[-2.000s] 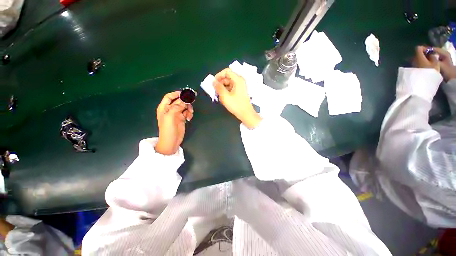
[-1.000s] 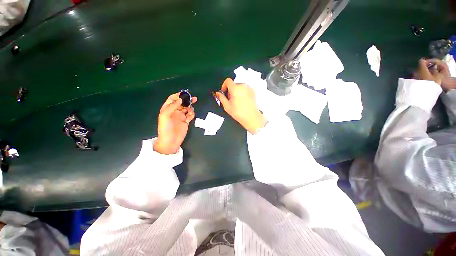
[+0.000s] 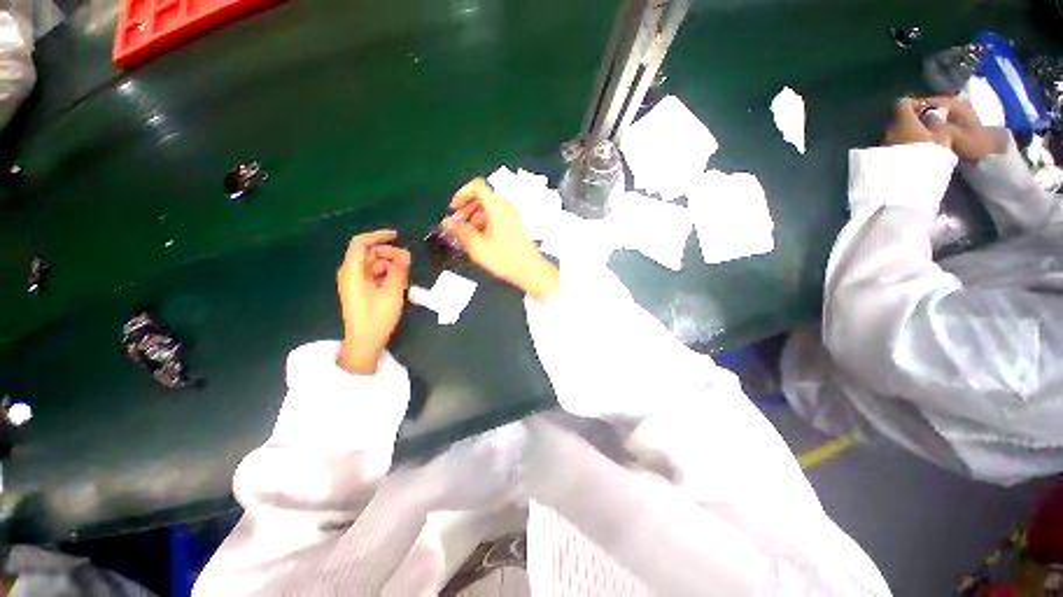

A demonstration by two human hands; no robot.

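My right hand [image 3: 495, 241] pinches a dark, glossy round clip part [image 3: 442, 243] at its fingertips; the part is blurred and partly covered by the fingers. My left hand [image 3: 373, 289] is just left of it with curled fingers. A thin dark line shows between its fingertips and the part; whether the left hand holds it cannot be told. A small white wipe [image 3: 450, 299] lies on the dark green surface below the part, between my hands.
White wipes [image 3: 732, 217] surround the foot of a slanting metal post [image 3: 595, 175]. Dark parts lie at left: a cluster [image 3: 155, 348] and a single piece [image 3: 244, 178]. A red tray [image 3: 187, 26] is at the far edge. A neighbour's hands [image 3: 950, 126] work at right, beside a blue-and-white packet [image 3: 1012, 79].
The dark part has passed from my left fingers to my right fingers. The small wipe left my right hand and lies on the surface. The view has shifted, showing the red tray.
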